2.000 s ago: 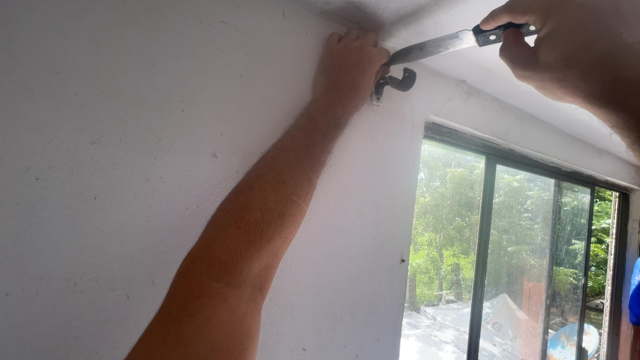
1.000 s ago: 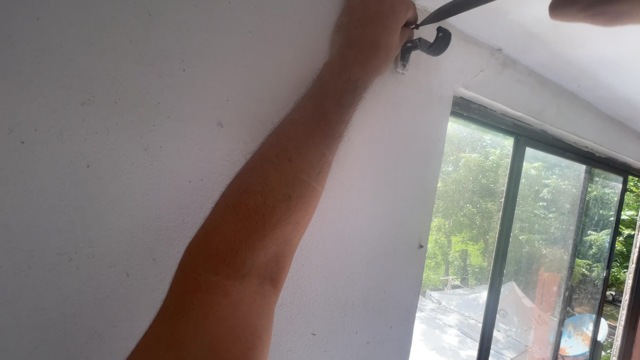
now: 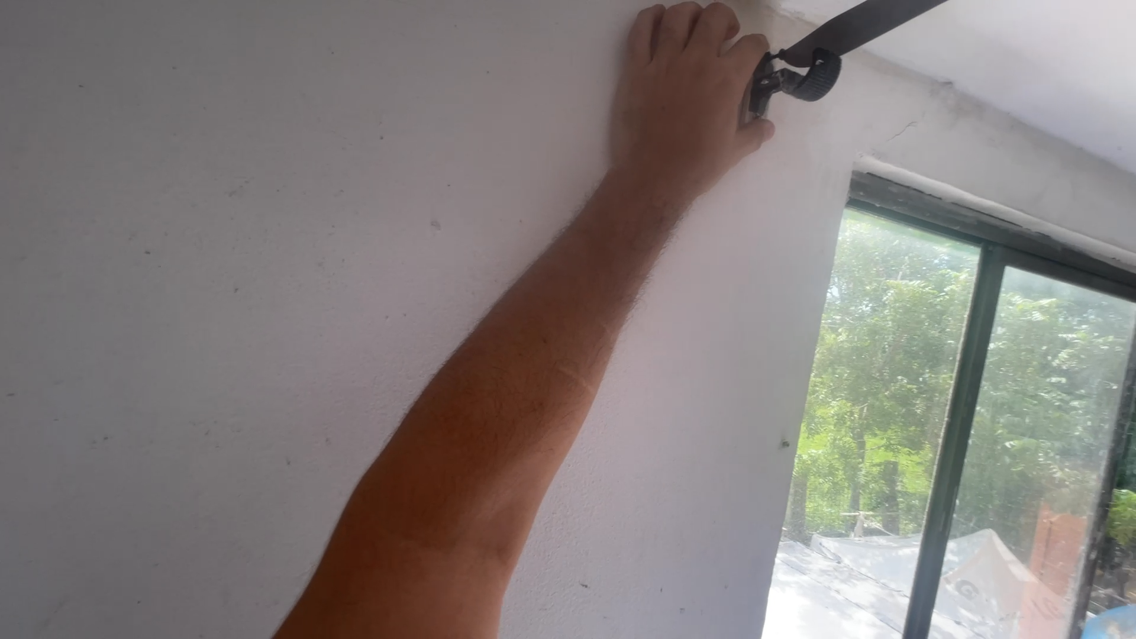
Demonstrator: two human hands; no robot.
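My left hand (image 3: pixel 688 93) is raised to the white wall near the ceiling, thumb and forefinger on the base of a dark curtain rod bracket (image 3: pixel 812 78). The bracket has a curved, ridged cradle that points away from the wall, towards the window. A knife blade (image 3: pixel 865 28) comes in from the top edge, its tip at the upper part of the bracket beside my forefinger. The knife's handle and my right hand are outside the view.
A dark-framed sliding window (image 3: pixel 957 399) stands at the right, with trees and pale sheeting outside. The white ceiling (image 3: pixel 1056 80) slopes across the top right. A small dark mark or hole (image 3: pixel 784 444) shows in the wall left of the window.
My right hand, which held the knife's black handle two seconds ago, has passed out of view. The blade remains near the bracket. My left hand stays at the bracket.
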